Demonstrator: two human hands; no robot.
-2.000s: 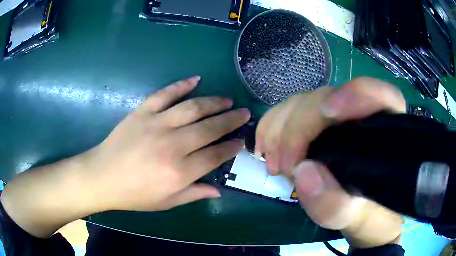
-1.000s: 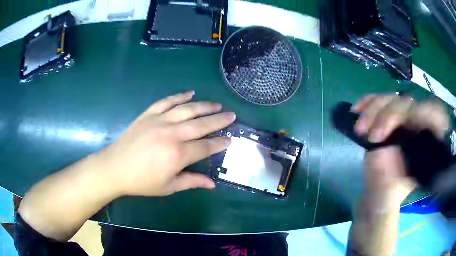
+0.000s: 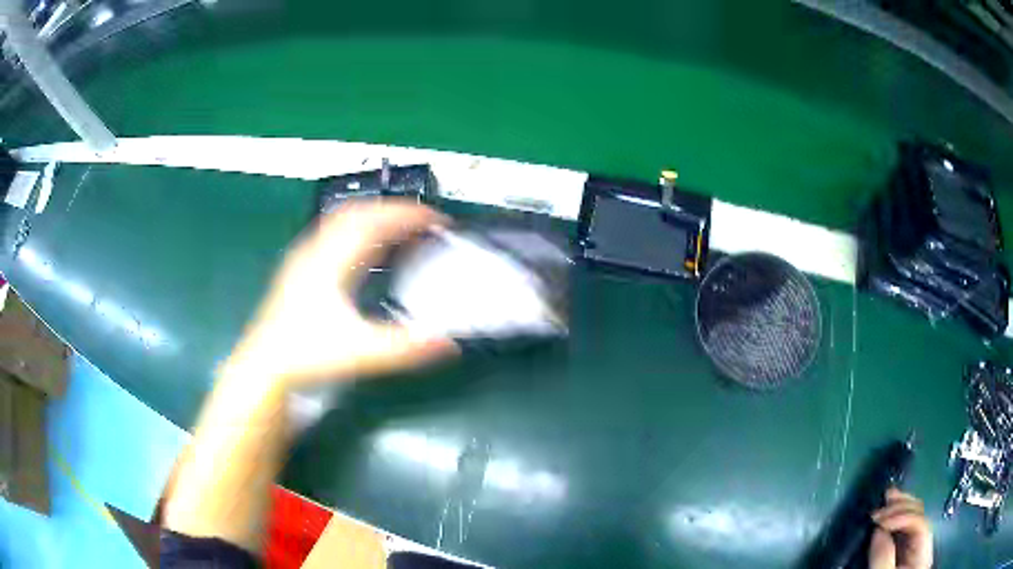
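Note:
My left hand (image 3: 333, 306) is blurred and grips a display assembly (image 3: 483, 283) by its left edge, holding it above the worktop at left-centre. Its pale back panel faces up. My right hand (image 3: 902, 531) is at the bottom right, cut off by the picture's edge. Its fingers are on the black electric screwdriver (image 3: 866, 506), whose thin bit points up and away from me. The round screw tray (image 3: 759, 320) lies right of centre, with dark screws at its upper left.
A display assembly (image 3: 642, 231) lies by the white strip (image 3: 783, 239); another (image 3: 378, 187) is partly behind my left hand. A tall black stack (image 3: 942, 239) stands at the right, with a loose bracket pile (image 3: 983, 445) nearer me. A green surface (image 3: 500, 100) lies beyond the strip.
My left hand has picked up the display assembly and moved it left and away from me. My right hand and screwdriver are now lower at the bottom right. The view has shifted, showing more beyond the strip.

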